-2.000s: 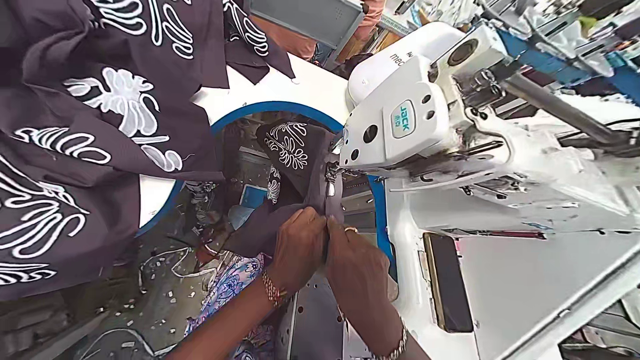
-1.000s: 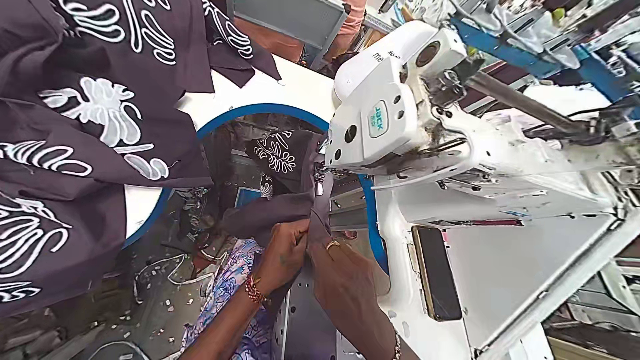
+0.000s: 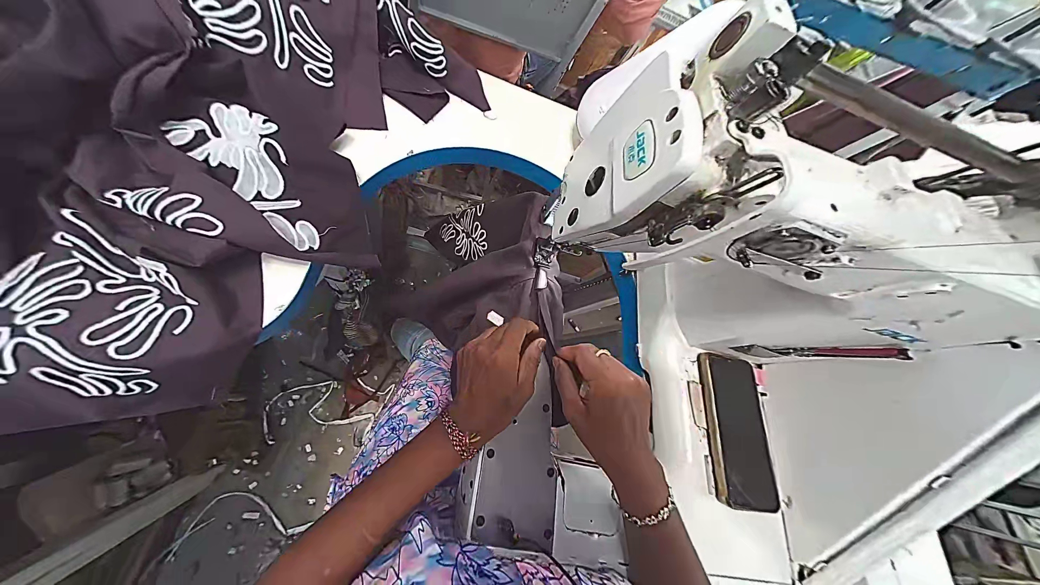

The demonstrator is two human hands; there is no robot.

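Dark fabric with white embroidery [image 3: 487, 288] runs under the presser foot [image 3: 543, 258] of a white Jack sewing machine [image 3: 642, 154]. Just below the foot, my left hand [image 3: 497, 378] pinches the fabric's edge between thumb and fingers. To its right, my right hand [image 3: 605, 398] grips a narrow folded strip of the same cloth, close to the left fingertips. The two hands are nearly touching. A grey metal machine arm [image 3: 508, 479] with small holes lies beneath them. The cloth inside the closed fingers is hidden.
More embroidered dark fabric [image 3: 309, 162] drapes over the white table [image 3: 520, 114] at left, beside its blue-edged cutout. A phone [image 3: 739, 431] and a dark red pointed tool [image 3: 845, 353] lie on the machine bed at right. Scraps and white cord [image 3: 280, 398] are on the floor.
The fabric below the foot lies differently, with its left part spread out lower. My left hand has shifted on the cloth, and my right hand still holds the strip.
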